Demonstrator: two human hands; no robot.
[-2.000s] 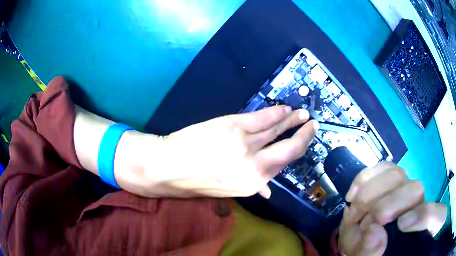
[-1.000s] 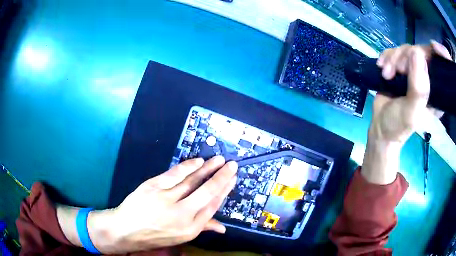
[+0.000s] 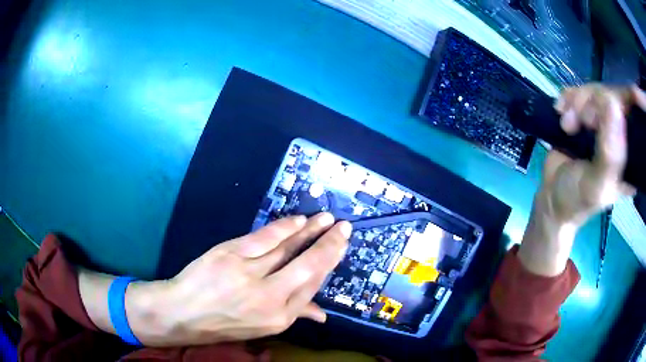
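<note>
The laptop chassis with mainboard (image 3: 375, 256) lies open on a black foam pad (image 3: 212, 162), with orange patches at its right end. A dark heatsink with heat pipe (image 3: 386, 220) lies across the board. My left hand (image 3: 258, 279), with a blue wrist strap (image 3: 122, 310), rests its fingertips on the left end of the heatsink; its fingers hide that end. My right hand (image 3: 584, 152) is blurred and grips the thick black electric screwdriver (image 3: 567, 131). The screwdriver's front end is over the right part of the black screw tray (image 3: 471, 95); its tip cannot be made out.
A shiny green bench mat (image 3: 106, 141) lies under everything. A white ribbed rail (image 3: 397, 25) runs behind the screw tray. A thin dark tool (image 3: 603, 247) lies to the right of my right forearm.
My right hand has lifted the electric screwdriver from over the chassis to the screw tray. The view has shifted and turned. My left hand stays on the heatsink.
</note>
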